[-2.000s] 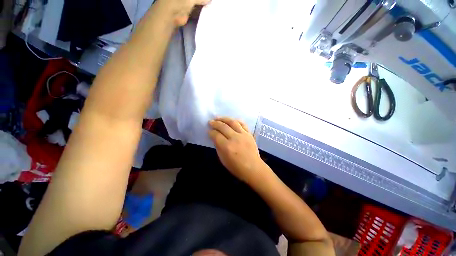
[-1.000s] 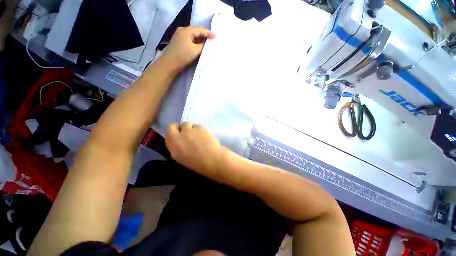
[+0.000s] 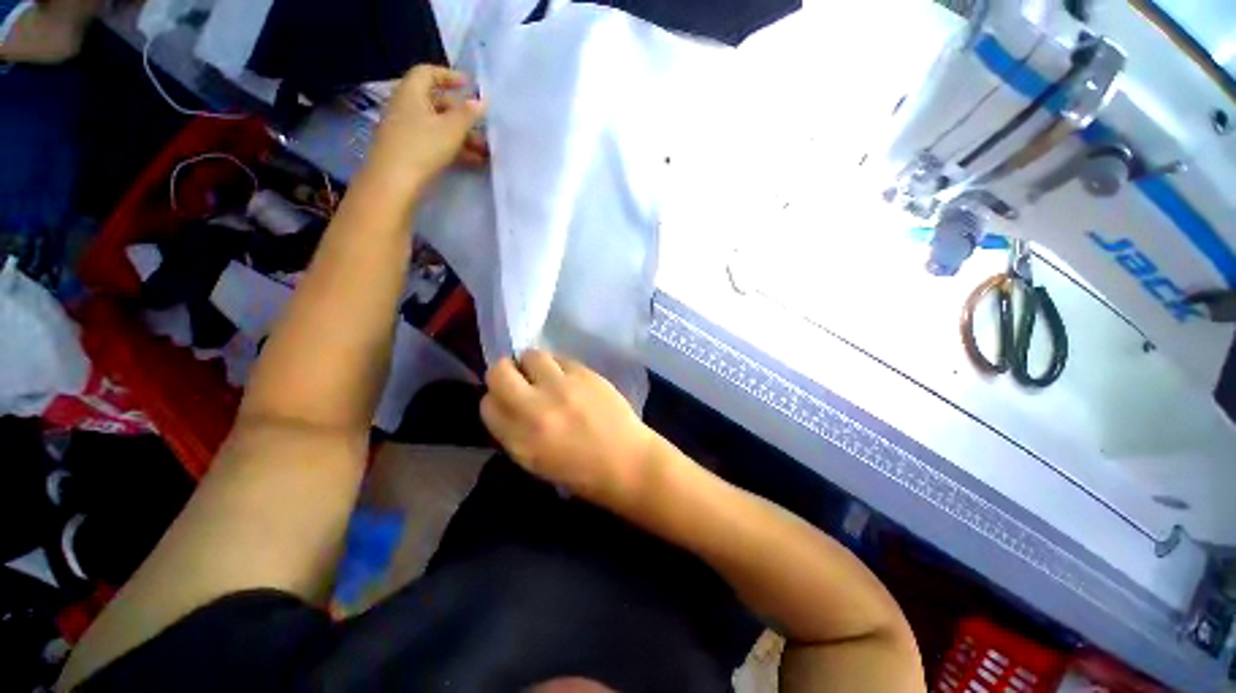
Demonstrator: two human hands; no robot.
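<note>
A light grey fabric panel point(image 3: 583, 203) lies over the front edge of the white table, left of the sewing machine. Its left edge runs between my two hands. My left hand point(image 3: 431, 119) pinches the edge at its upper end, fingertips partly hidden. My right hand point(image 3: 563, 420) is closed on the lower end of the same edge, near the table front. A fold runs along the panel. A black fabric piece point(image 3: 705, 14) lies beyond the panel at the top.
The sewing machine head point(image 3: 1044, 149) stands at upper right, with scissors point(image 3: 1014, 325) beside it. A ruler strip point(image 3: 868, 440) runs along the front edge. Black fabric point(image 3: 346, 41) lies at upper left. Red baskets are below left and at lower right point(image 3: 996, 661). Another person's arm shows at top left.
My left hand has moved left and down from the top with the panel's edge. My right hand has gone from lying flat on the fabric to gripping its edge. The black piece shows more.
</note>
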